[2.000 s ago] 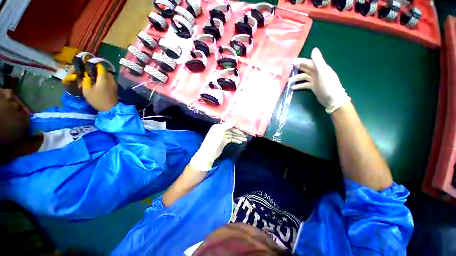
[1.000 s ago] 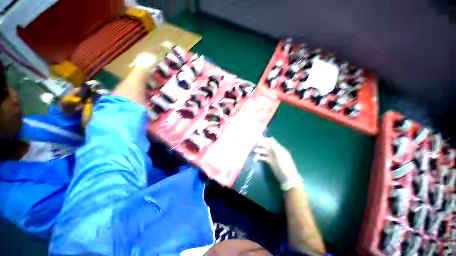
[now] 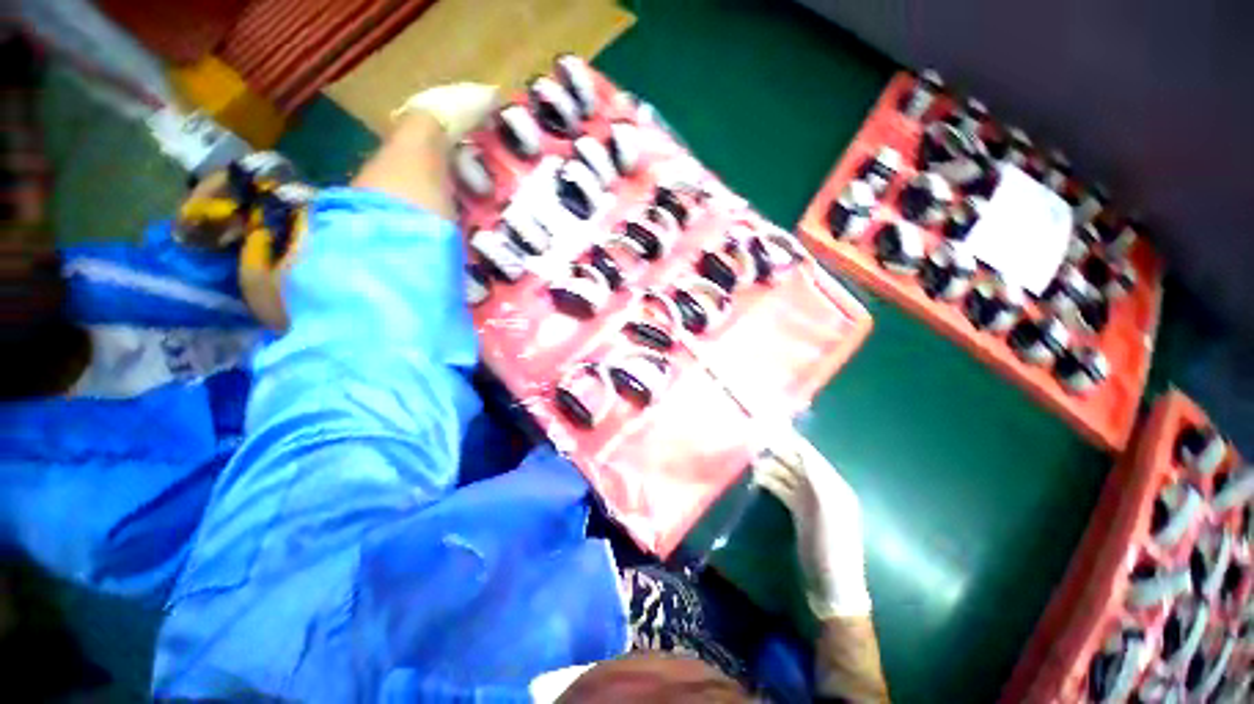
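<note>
A pink foam tray (image 3: 653, 488) lies tilted in front of me, with watches standing in rows of pockets and glare on clear film over its near right part. One watch (image 3: 574, 402) stands near its front edge. My left hand (image 3: 451, 105), white-gloved, reaches across to the tray's far left corner; its fingertips are blurred and I cannot tell their grip. My right hand (image 3: 814, 512), white-gloved, is at the tray's near right edge beside the clear film (image 3: 725, 525); its fingertips are lost in glare.
A second pink tray (image 3: 963, 360) with watches and a white slip (image 3: 1020, 230) lies at back right. Another full tray (image 3: 1086, 585) is at right. A cardboard sheet (image 3: 481, 44) lies at far left. A person in a blue sleeve (image 3: 145, 475) with yellow-and-black gloves (image 3: 241, 227) works at left.
My left hand has gone from the tray's near edge to its far left corner. My right hand stays by the right edge. The view has swung, bringing the right-hand trays into sight.
</note>
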